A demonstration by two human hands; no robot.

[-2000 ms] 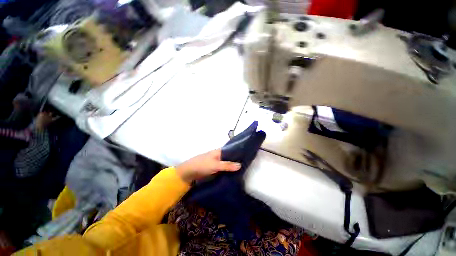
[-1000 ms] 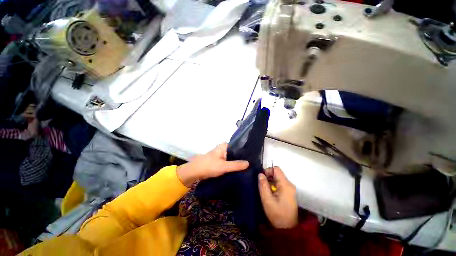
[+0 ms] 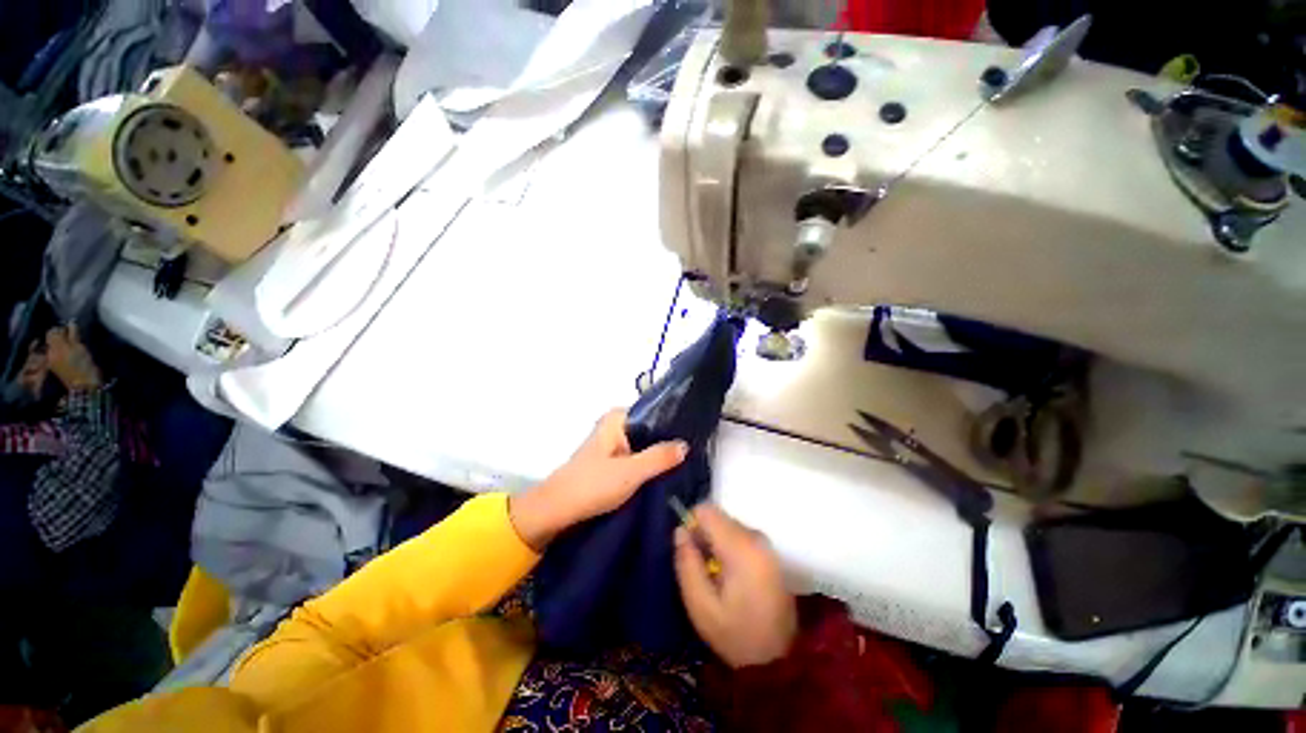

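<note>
A navy cut piece [image 3: 613, 556] hangs from the machine bed's front edge down to the lap, its narrow top end near the presser foot area. My left hand [image 3: 595, 476] pinches it, thumb on top, where a shiny grey-black face [image 3: 679, 394] shows. My right hand [image 3: 738, 584] is closed on a small pointed tool [image 3: 705, 546] with a thin metal tip and a bit of yellow handle; the tip lies over the navy cloth. The cream machine head [image 3: 859, 158] stands beyond, its lit needle area [image 3: 774, 341] just right of the cloth's tip.
Dark open scissors [image 3: 917, 461] on a black cord [image 3: 981, 573] and a flat black rectangle [image 3: 1132, 570] lie right. A navy-and-white piece [image 3: 960, 348] and a dark ring-shaped object [image 3: 1034, 441] sit under the arm. White strips [image 3: 351, 236] lie left. Another person's hand [image 3: 65, 358] shows far left.
My right hand came into view with the tool and has since moved slightly left, its tip now over the navy cloth. My left hand still holds the piece. The camera view shifted.
</note>
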